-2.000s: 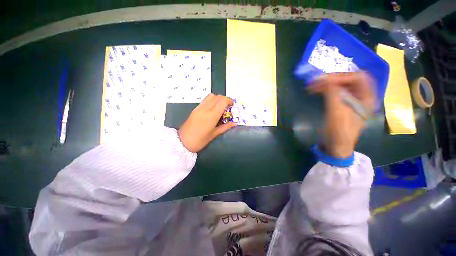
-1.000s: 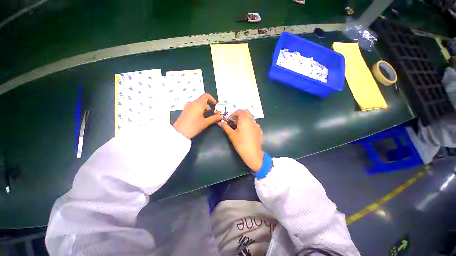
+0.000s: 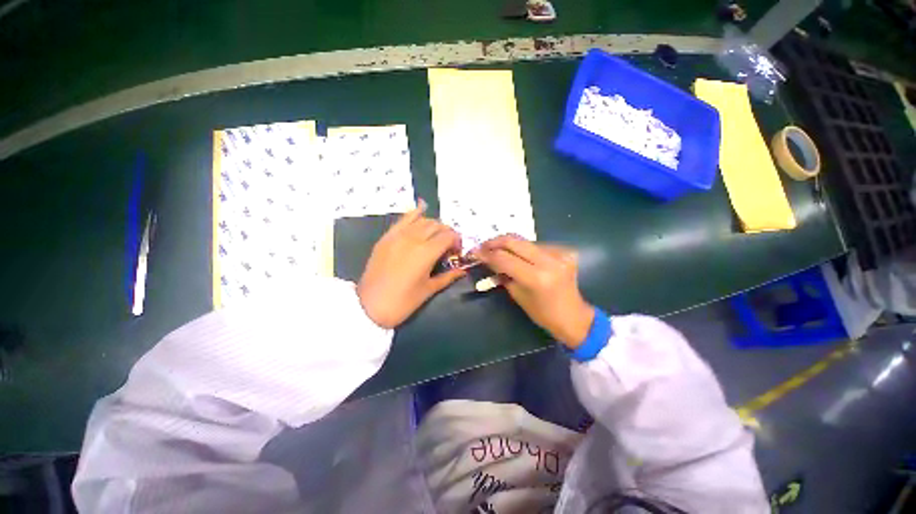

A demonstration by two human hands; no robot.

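Note:
My left hand (image 3: 407, 266) holds a small electronic module (image 3: 457, 262) between thumb and fingers, at the near end of the yellow adhesive sheet (image 3: 480, 151). My right hand (image 3: 532, 284) meets it from the right, fingertips at the module. A short pale-ended tool (image 3: 487, 284), perhaps the tweezers, shows under my right fingers; its tip is hidden. The sheet's near end carries small blue-marked pieces. The fingers hide most of the module.
Printed sheets (image 3: 263, 211) and a smaller sheet (image 3: 370, 171) lie left. A blue bin (image 3: 643, 173) of white parts, spare yellow sheets (image 3: 745, 161), a tape roll (image 3: 795, 153) and a black tray (image 3: 854, 131) are right. A module (image 3: 540, 10) sits on the belt.
My right hand has come from over the blue bin to the module in my left hand. The module on the belt has shifted towards the top edge as the view moved.

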